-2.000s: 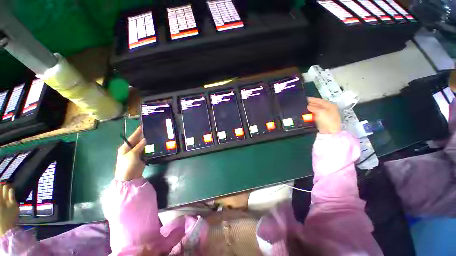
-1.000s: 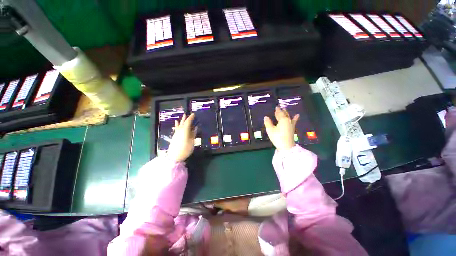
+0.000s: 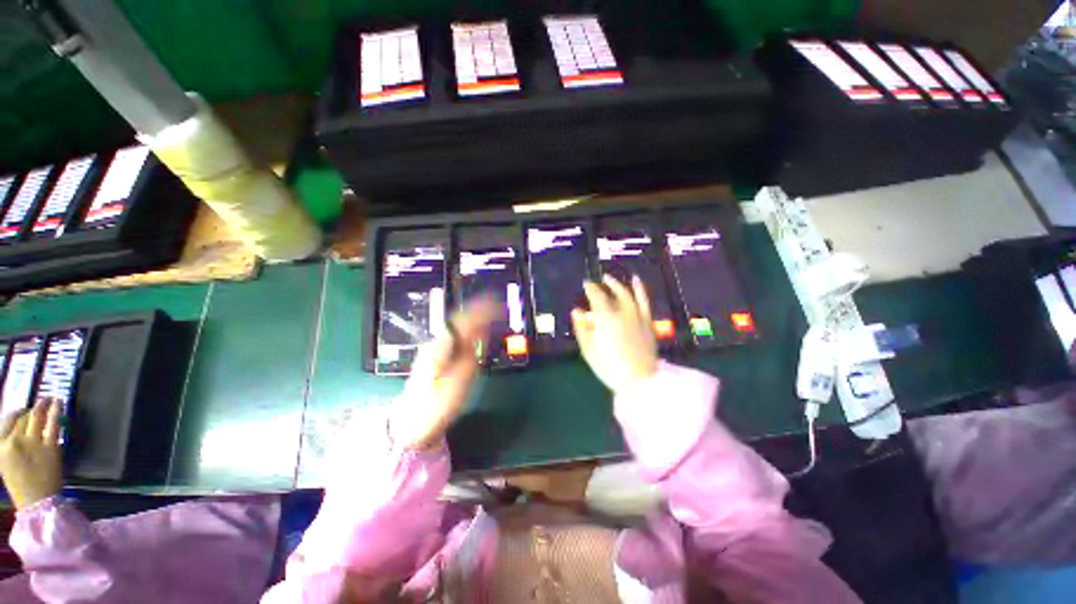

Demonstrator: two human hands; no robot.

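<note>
A black foam tray [image 3: 368,295] lies flat before me with several smartphones side by side. Their dark screens show small white text and green and red-orange buttons at the bottom. My left hand [image 3: 452,366] is blurred over the lower part of the second phone [image 3: 486,274] from the left. The leftmost phone [image 3: 407,301] is uncovered. My right hand [image 3: 617,330] is over the lower part of the middle phone [image 3: 557,262] and the fourth phone [image 3: 625,254], fingers spread, holding nothing. The fingertips hide parts of the screens, so contact is unclear.
A raised black rack [image 3: 531,136] of lit phones stands behind the tray, another rack [image 3: 873,136] at back right. A white power strip [image 3: 832,301] with a charger [image 3: 814,366] lies right. A wrapped post [image 3: 230,177] stands left. A neighbour's hand [image 3: 32,454] touches a phone at another tray [image 3: 148,354].
Both hands left the tray's ends and came over the phones. My right hand then shifted left from the fourth and fifth phones; my left moved slightly right. A neighbour's hand has reappeared at left.
</note>
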